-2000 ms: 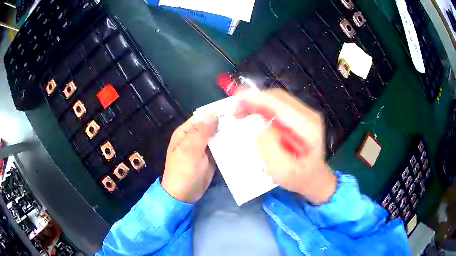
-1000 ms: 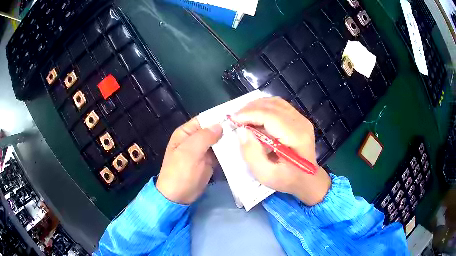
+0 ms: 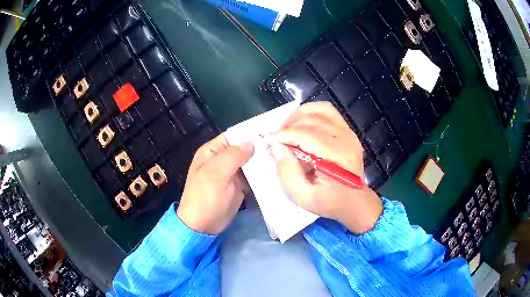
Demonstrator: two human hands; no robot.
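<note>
My left hand (image 3: 214,184) holds a white paper pad (image 3: 273,194) from its left side, with the thumb on top. My right hand (image 3: 322,165) grips a red marker pen (image 3: 331,170), its tip end at the upper part of the pad. The pad is tilted, and my right hand covers part of it. Faint marks show on the pad near the pen tip; I cannot read them.
A black blister tray (image 3: 165,103) on the left holds several copper-coloured square parts (image 3: 123,162) and a red square (image 3: 125,97). Another black tray (image 3: 348,75) holds a white slip (image 3: 421,71) and a few parts. A blue-and-white box (image 3: 255,13) stands at the back.
The red pen was capped or blurred near my right hand and now lies along it, pointing at the pad. A red object beyond the pad is gone. Both hands have shifted slightly.
</note>
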